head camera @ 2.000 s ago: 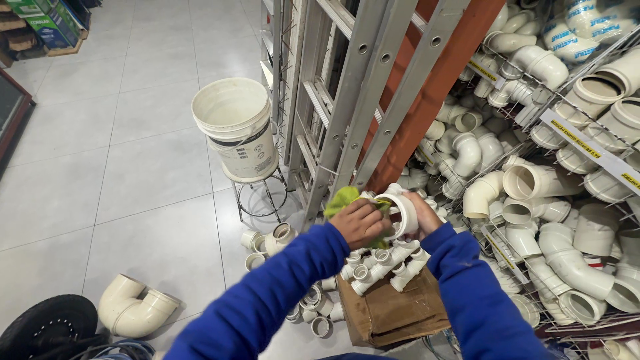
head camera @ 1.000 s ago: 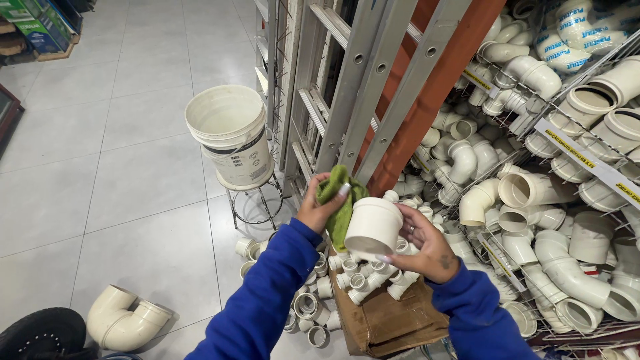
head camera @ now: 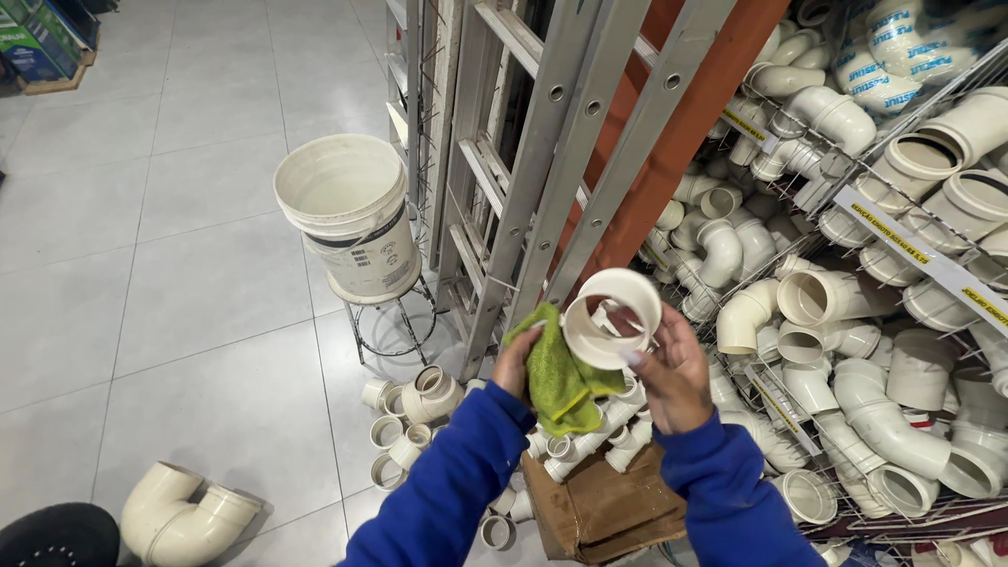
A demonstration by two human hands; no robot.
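Note:
My right hand (head camera: 676, 368) grips a white PVC pipe fitting (head camera: 612, 319) by its right side, its wide round opening turned toward the camera. A green cloth (head camera: 561, 374) is bunched in my left hand (head camera: 516, 364), just left of the fitting and against its lower left edge. Below both hands, white PVC tees (head camera: 598, 433) lie on a brown cardboard box (head camera: 610, 504). More loose fittings (head camera: 429, 394) lie on the floor left of the box.
A white plastic bucket (head camera: 354, 228) rests on a metal stool (head camera: 394, 323). Behind it lean aluminium ladders (head camera: 543, 157) beside an orange post (head camera: 677, 150). Wire baskets (head camera: 787, 386) of PVC elbows fill the right. A large PVC bend (head camera: 185, 520) and a black round seat-like object (head camera: 59, 535) are at lower left.
The fitting has been turned, so its wide opening now faces the camera. My left hand and the cloth are lower beside it than one second ago.

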